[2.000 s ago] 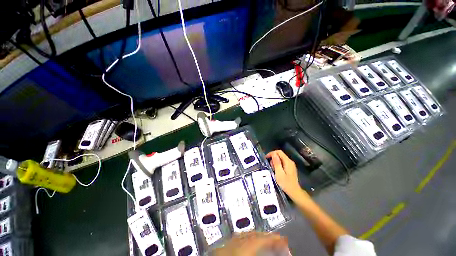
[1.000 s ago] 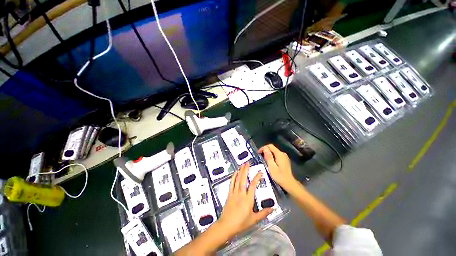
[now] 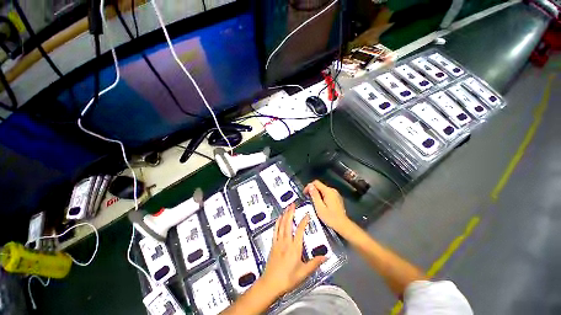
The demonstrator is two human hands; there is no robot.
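A clear blister tray (image 3: 175,266) with two rows of white electronic units lies on the green bench in front of me. My left hand (image 3: 288,255) lies palm down over the front row, thumb spread, against the edge of a unit (image 3: 317,237) in the right front pocket. It partly hides the unit to its left. My right hand (image 3: 327,207) is at the tray's right edge, fingertips by that unit's top end; whether they grip anything is unclear. Two white barcode scanners (image 3: 171,216) (image 3: 241,161) lie at the tray's back edge.
Stacked full trays (image 3: 393,144) stand at the right. A black scanner (image 3: 349,175) and its cable lie between the stacks. A yellow bottle (image 3: 37,261) is at far left. Mice (image 3: 317,105) and upright spare units (image 3: 81,197) sit on the ledge below monitors. White cables hang down.
My left hand has gone from the blurred near edge onto the front row, then stayed there. My right hand remains at the tray's right edge. The view has shifted, moving the scene leftward.
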